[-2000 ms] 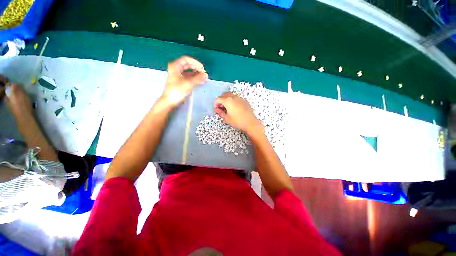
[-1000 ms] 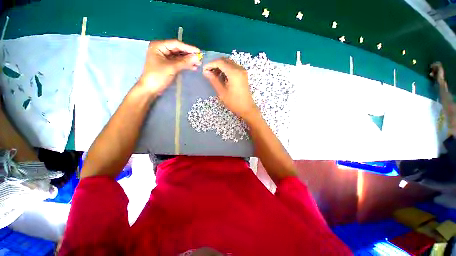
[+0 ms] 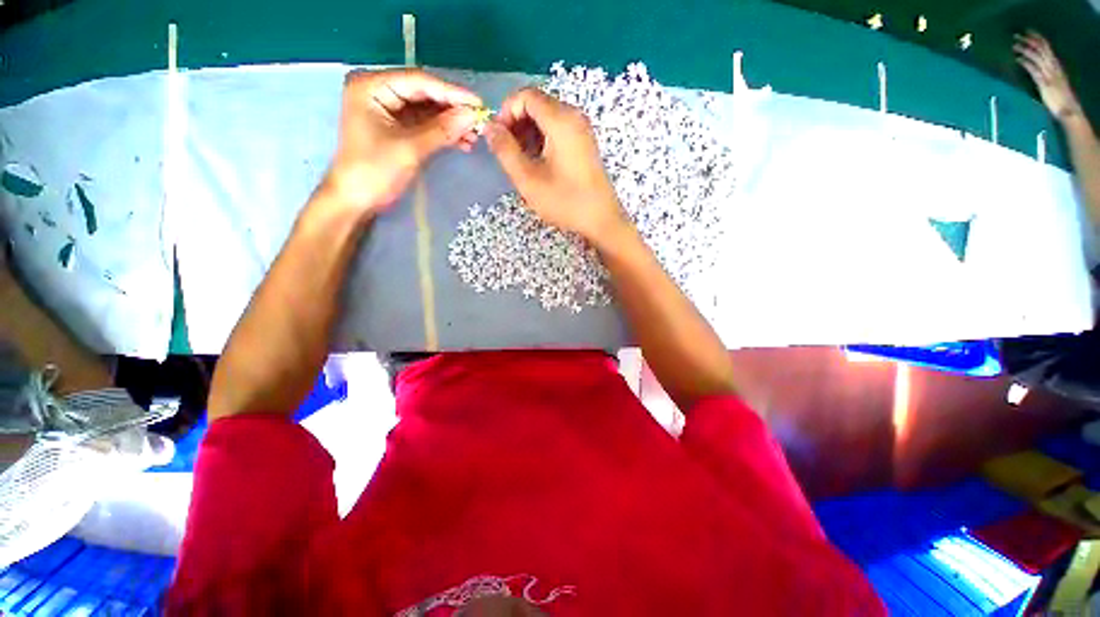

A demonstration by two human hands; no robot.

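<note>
My left hand [image 3: 404, 130] pinches a small yellow part [image 3: 481, 116] between thumb and fingers, above the far edge of the grey table sheet [image 3: 388, 295]. My right hand [image 3: 549, 151] touches the same part from the right with its fingertips. Whether a white part is also between the fingers is too small to tell. A heap of small white plastic parts [image 3: 666, 163] lies right of my right hand. A smaller heap [image 3: 519, 256] lies nearer me, below my right wrist.
The green strip and conveyor [image 3: 579, 30] run beyond the table, with a few pale pieces [image 3: 922, 23] at the upper right. Another person's hand [image 3: 1045, 75] reaches over the belt there. A coworker's arm [image 3: 42, 325] is at the left. A blue stool [image 3: 926, 357] stands below the table.
My right hand has left the white heap and come to my left hand, where the yellow part now shows between the fingertips. The view has shifted, and another person's hand has appeared at the right.
</note>
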